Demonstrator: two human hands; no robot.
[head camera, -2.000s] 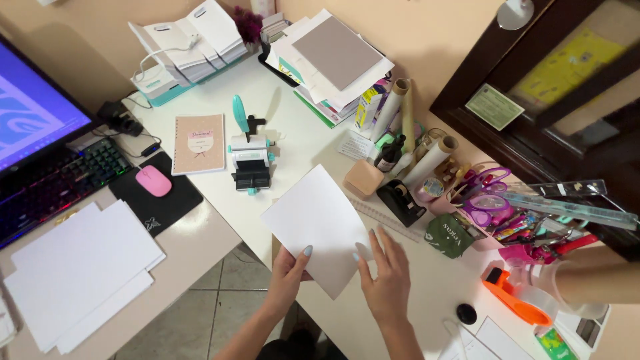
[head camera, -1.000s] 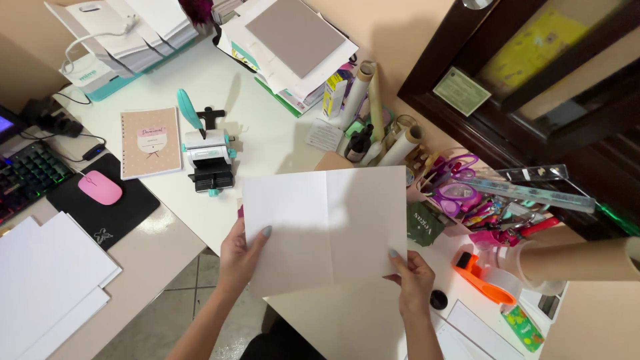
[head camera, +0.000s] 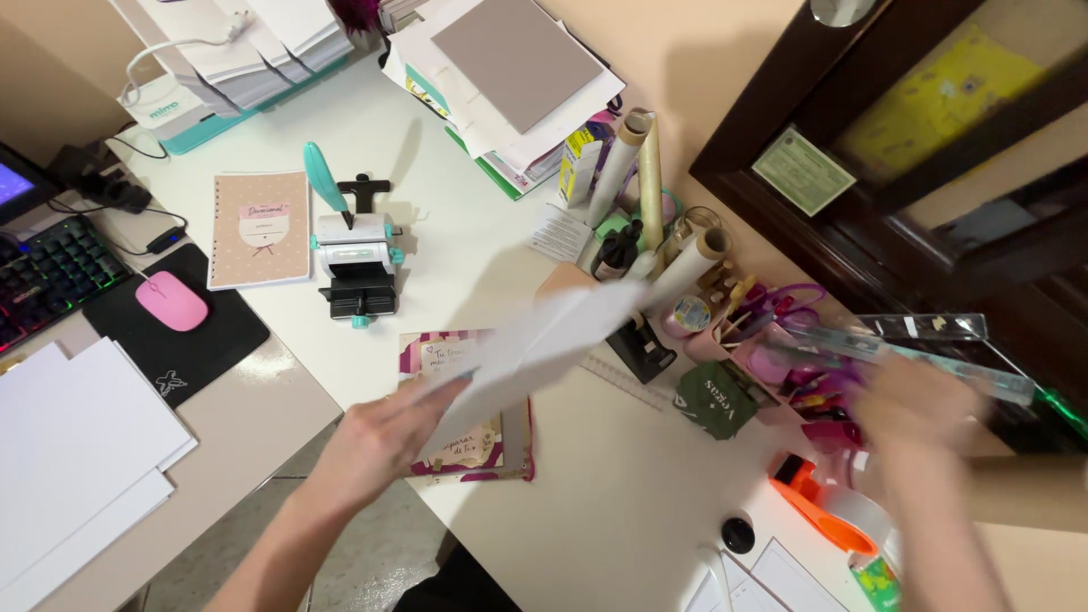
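My left hand (head camera: 382, 446) grips a white sheet of paper (head camera: 535, 348), which is blurred and tilted above the desk. Partly under the sheet lies a decorated booklet (head camera: 514, 433) with maroon and cream patterns. On the right, my right hand (head camera: 918, 404) is blurred at a pink organizer (head camera: 769, 399) of pens and scissors, close to a long clear ruler (head camera: 918, 361); whether its fingers hold anything cannot be made out. Purple-handled scissors (head camera: 790, 302) stand in the organizer.
A disc hole punch (head camera: 357, 255) stands beside a spiral notebook (head camera: 259, 229). An orange tape dispenser (head camera: 820, 510) and a black round lid (head camera: 738, 535) lie at the right. Paper rolls (head camera: 616, 170) stand behind. Loose white sheets (head camera: 76, 459) and a pink mouse (head camera: 172, 302) are at the left.
My right hand has let go of the paper and moved right to the organizer. The sheet, held flat and open in both hands before, is now tilted in my left hand, exposing the decorated booklet.
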